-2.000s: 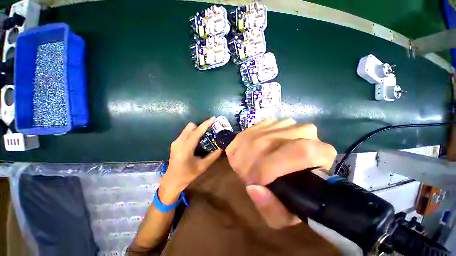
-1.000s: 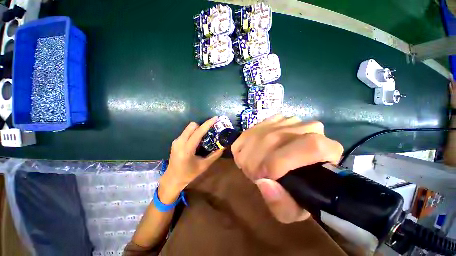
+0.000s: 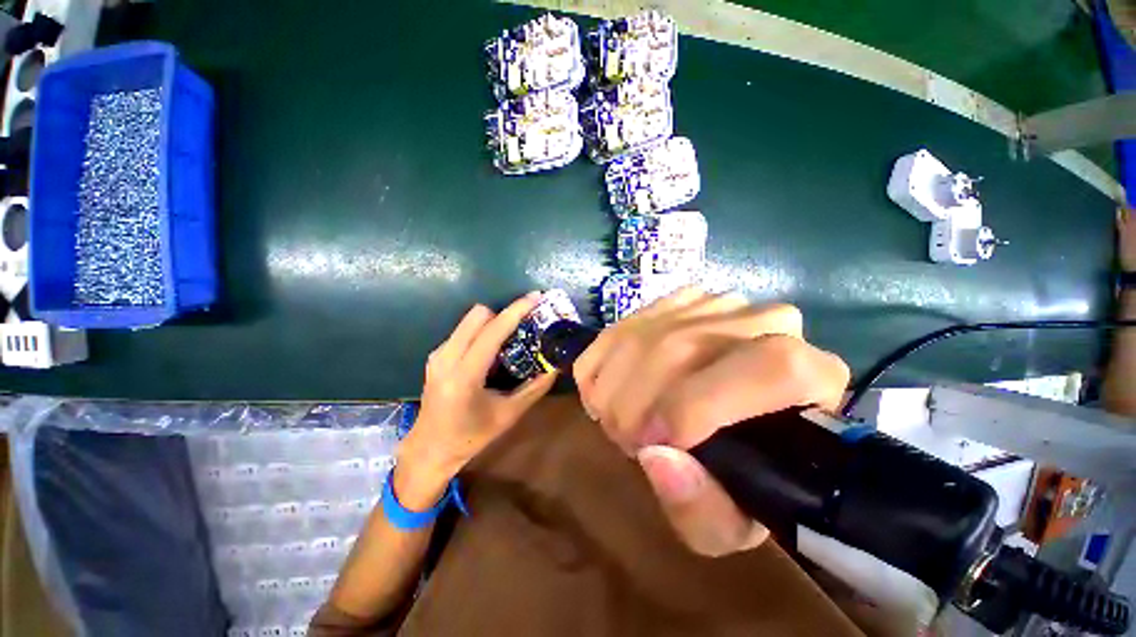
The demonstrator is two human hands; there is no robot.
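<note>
My left hand (image 3: pixel 467 386), with a blue wrist strap, holds a plug inner assembly (image 3: pixel 543 319) by its left side at the bench's front edge. My right hand (image 3: pixel 710 386) is closed around a black electric screwdriver (image 3: pixel 860 492), which slants from lower right to upper left. The screwdriver's dark front end meets the assembly; the bit tip and any screw under it are hidden. Several more plug inner assemblies (image 3: pixel 536 131) lie in two columns mid-bench, and the nearest one is partly covered by my right hand.
A blue screw bin (image 3: pixel 189 187) with silver screws stands at the left beside a white strip with round openings. Two white plug housings (image 3: pixel 957 234) lie at the right. A black cable (image 3: pixel 928 339) curves over the right bench. A clear plastic tray (image 3: pixel 293 510) is below the front edge.
Since two seconds ago, the view has shifted slightly and the screwdriver's rear has moved a little right. Both hands keep their holds, with almost no change in the last second.
</note>
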